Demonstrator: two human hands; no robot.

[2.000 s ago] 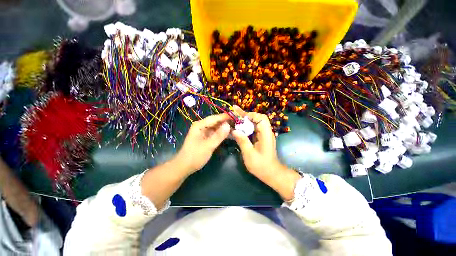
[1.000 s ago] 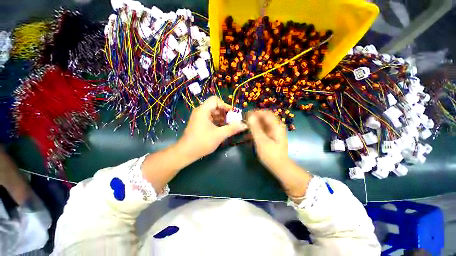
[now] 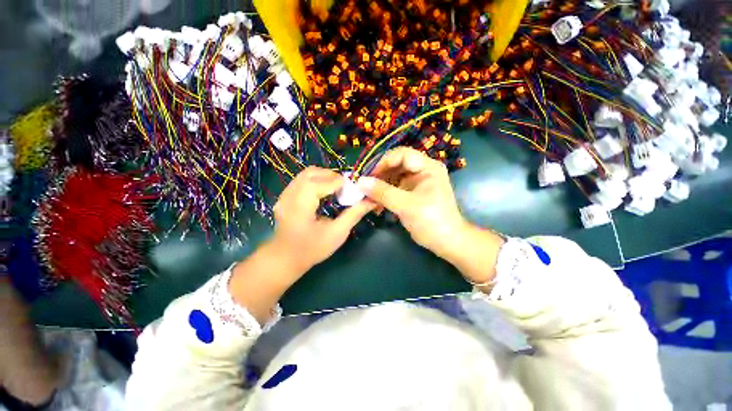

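Observation:
A white connector housing (image 3: 351, 191) is held between both hands near the bench's front middle. Yellow, red and dark wires (image 3: 417, 117) run from it up and right over the loose housings. My left hand (image 3: 309, 215) grips the white housing from the left. My right hand (image 3: 419, 197) pinches at the housing and the wire ends from the right. The fingertips hide the wire entries. Loose black-and-orange housings (image 3: 377, 68) lie in a heap just beyond the hands, spilling from the yellow bin (image 3: 280, 36).
Part-made harnesses (image 3: 213, 120) with white connectors lie left of the bin. A harness pile (image 3: 634, 152) lies at right. Red wires (image 3: 88, 233), dark wires (image 3: 92, 120) and yellow wires (image 3: 34, 136) lie far left. A person's arm (image 3: 24, 349) is at lower left, a blue stool (image 3: 690, 293) at lower right.
The view has shifted, so the bin sits higher. Both hands stay at the white housing. The wires first ran up and left; now several run up and right. My right hand has closed in on the housing.

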